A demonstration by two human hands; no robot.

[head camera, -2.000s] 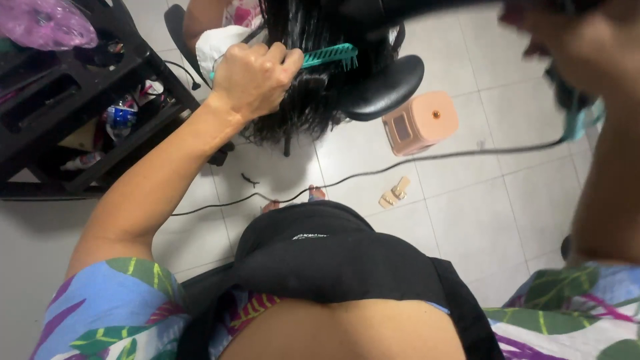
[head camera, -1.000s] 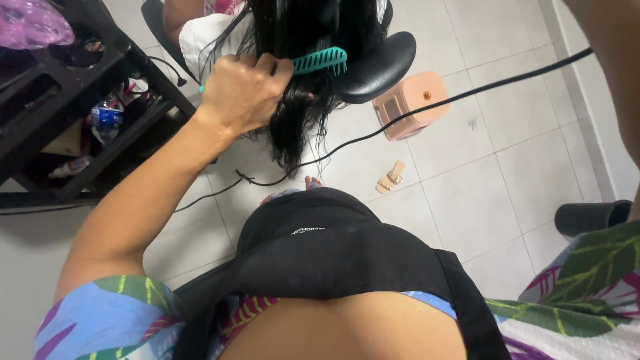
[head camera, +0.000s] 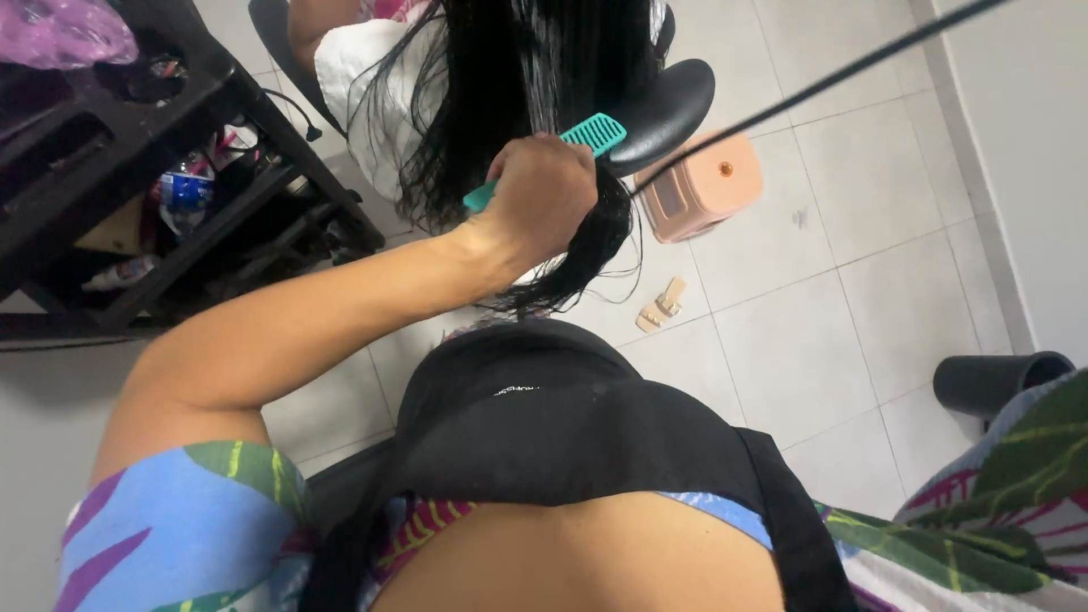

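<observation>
My left hand [head camera: 544,195] grips a teal vented hairbrush [head camera: 595,134] against the long, dark, wet-looking hair [head camera: 527,76] of a seated person. The brush's slotted head sticks out to the right of my fingers and its handle end shows at the left. Below my hand the hair ends curl down over the top of my black apron [head camera: 544,442]. A white towel [head camera: 365,76] lies over the seated person's shoulder. My right hand is out of view. A black cord [head camera: 816,89] runs from the upper right edge down to the hair.
At the left stands a black plastic trolley [head camera: 255,127] with bottles and a pink plastic bag [head camera: 68,30]. A black chair's padded armrest [head camera: 667,115] is beside the hair. A peach plastic stool [head camera: 710,183], beige sandals [head camera: 663,304] and a black bin [head camera: 994,382] are on the tiled floor.
Two seconds ago my right hand was in view at the upper right; now it is not. My left hand, with the brush, has moved lower along the hair. The cord now slants steeply upward.
</observation>
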